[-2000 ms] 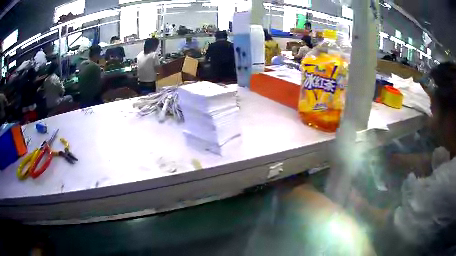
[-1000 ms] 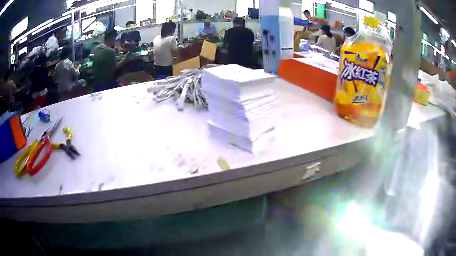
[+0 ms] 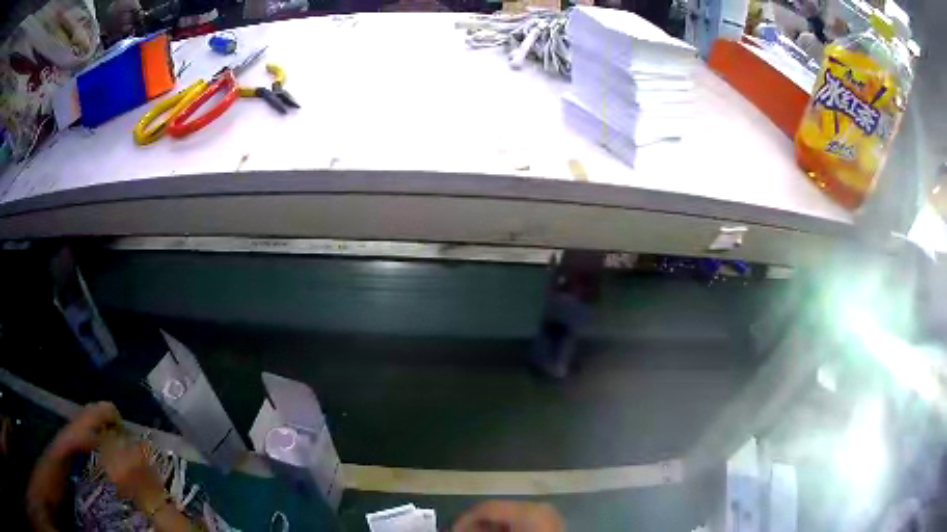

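Observation:
An open white carton (image 3: 301, 457) with its flap up stands at the belt's near edge, a pale round top inside. A second open carton (image 3: 197, 405) stands left of it. White folded leaflets (image 3: 401, 519) lie at the bottom edge. Right of them, a hand, apparently my right hand (image 3: 509, 516), is cut off by the bottom edge; its fingers and any hold are hidden. My left hand is not in view.
Another person's hands (image 3: 109, 447) are among thin cables (image 3: 135, 499) at lower left. The green belt (image 3: 436, 384) runs below the white shelf (image 3: 415, 125), which bears scissors (image 3: 197, 107), a paper stack (image 3: 628, 83) and a bottle (image 3: 854, 114). Glare blurs the right.
The view has tilted down and turned left. Shelf things now sit higher in the picture, and the belt, open cartons, leaflets and hands at the bottom have come into view.

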